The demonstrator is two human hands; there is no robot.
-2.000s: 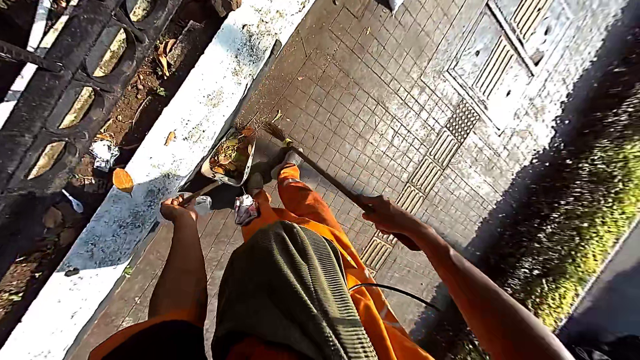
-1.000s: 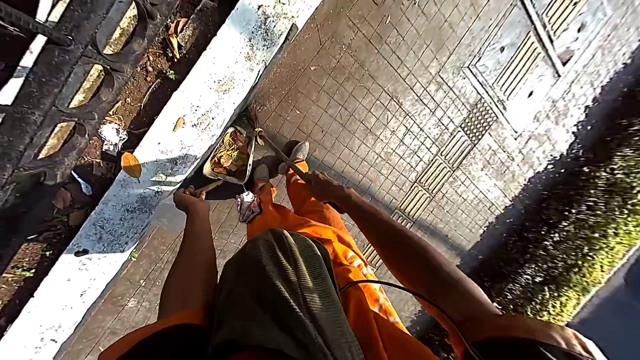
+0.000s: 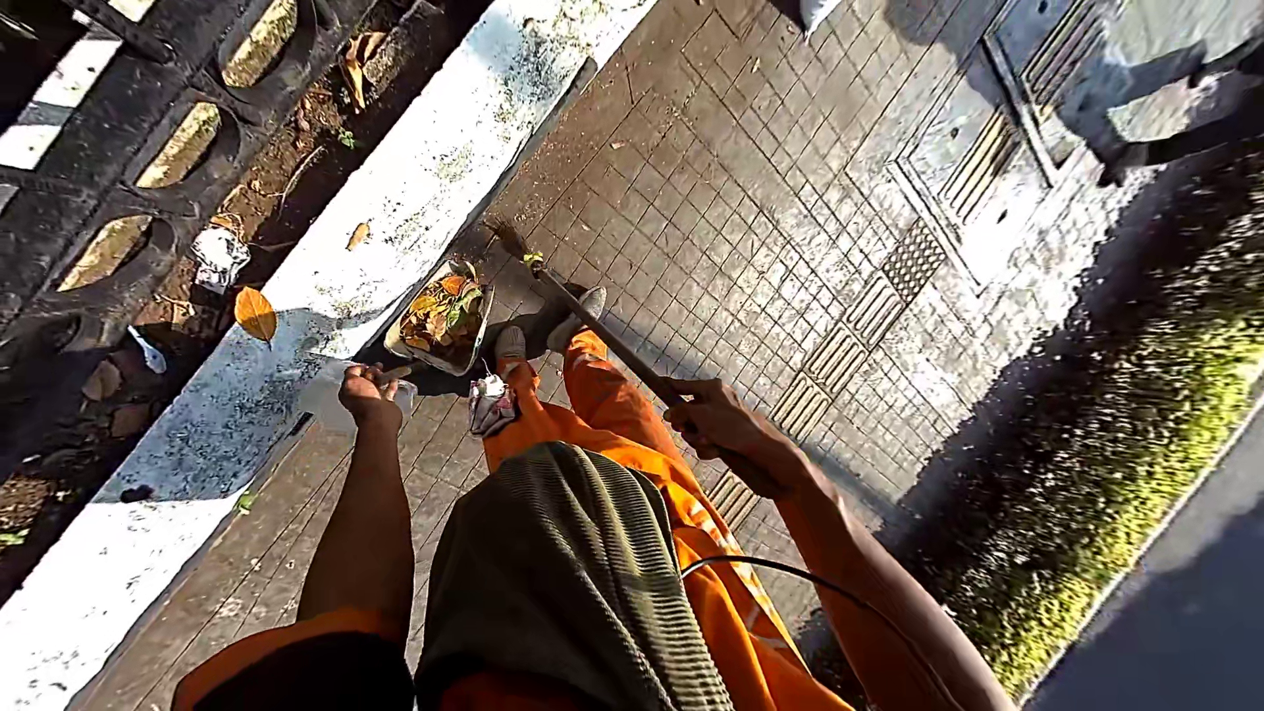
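Note:
My left hand (image 3: 367, 391) is closed around the short handle of a dustpan-like container (image 3: 484, 331), which is filled with dry and green leaves (image 3: 442, 314). My right hand (image 3: 719, 420) grips the long dark handle of a broom (image 3: 617, 346). The broom's bristles (image 3: 508, 237) touch or hover just over the paving, beyond the container and near the curb; which of the two I cannot tell. A translucent plastic bag (image 3: 331, 397) is beside my left hand. Between the container and my orange trousers is a crumpled whitish and dark bundle (image 3: 491, 405).
A white-painted curb (image 3: 395, 217) runs diagonally on the left, with a yellow-brown leaf (image 3: 256, 314) on it. Beyond it lie soil, crumpled white litter (image 3: 219, 259), a white plastic spoon (image 3: 147, 350) and dark openwork blocks (image 3: 148, 188). A hedge (image 3: 1116, 474) borders the tiled pavement (image 3: 750, 227) on the right.
Compared with one second ago, the broom's bristles have moved away from the container's edge, further out over the paving. My right hand has moved to the right with the handle.

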